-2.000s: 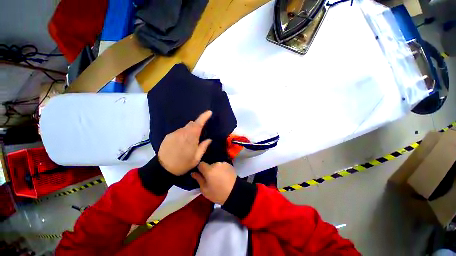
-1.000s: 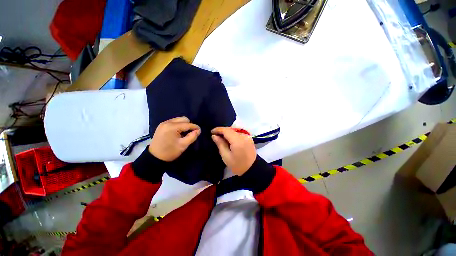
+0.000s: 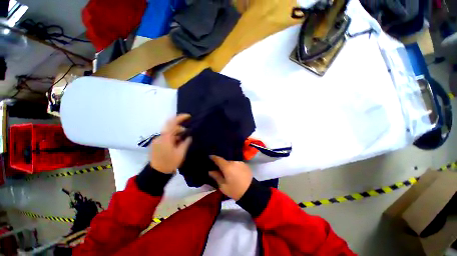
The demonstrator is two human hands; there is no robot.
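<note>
A dark navy garment piece (image 3: 218, 112) lies over the right part of the padded white sleeve board (image 3: 118, 112). An orange-red patch (image 3: 253, 149) and a dark-and-white striped cord (image 3: 275, 151) stick out at its right; another cord end (image 3: 148, 140) shows at its left. My left hand (image 3: 170, 145) is at the piece's left edge, slightly blurred, fingers bent; whether it pinches cloth is unclear. My right hand (image 3: 232, 175) is at the piece's lower right part, thumb and forefinger pinching the cloth.
A steam iron (image 3: 320, 42) rests on a metal plate at the upper right of the white-covered table (image 3: 330, 115). Grey cloth (image 3: 203, 27) and tan card strips (image 3: 250, 37) lie behind. Red crates (image 3: 60, 150) stand at left, a carton (image 3: 426, 210) on the floor at right.
The view has shifted, so the table contents sit further right. My left hand has moved from the piece's middle to its left edge; my right hand has moved lower on the cloth.
</note>
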